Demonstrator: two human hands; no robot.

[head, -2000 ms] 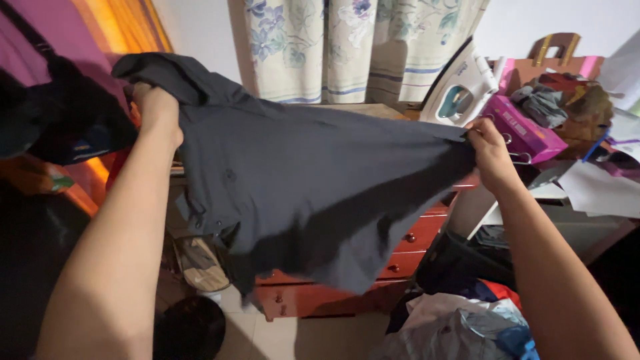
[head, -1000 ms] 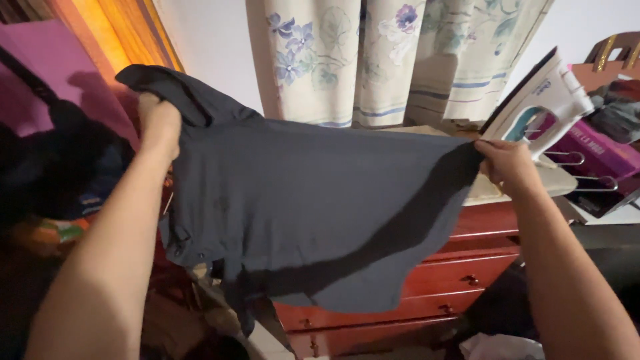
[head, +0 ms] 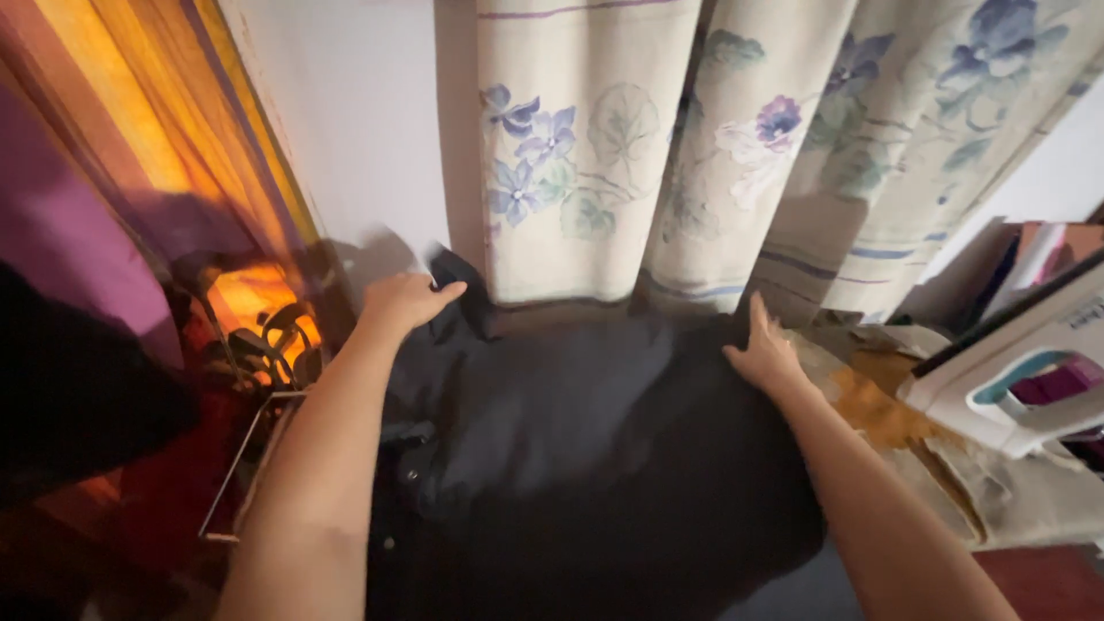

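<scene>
A dark buttoned garment (head: 586,448) lies spread over the top of the dresser, its near part hanging toward me. My left hand (head: 410,302) is at its far left corner, with a dark fold pinched between thumb and fingers. At the far right corner is my right hand (head: 763,345), thumb and forefinger apart, touching or just above the cloth. Small buttons show along the garment's left side. To the right of my right hand, a clothes iron (head: 1018,388) stands tilted on a light cloth (head: 1026,500).
A floral curtain (head: 569,155) hangs right behind the dresser top. An orange striped curtain (head: 164,112) hangs at the left, above a wire-edged rack (head: 233,474). Part of the red dresser (head: 1044,578) shows at the lower right.
The garment was held up stretched between both hands in front of the dresser; now it lies over the top. My right hand has opened from its pinch on the corner. The view is closer to the curtain.
</scene>
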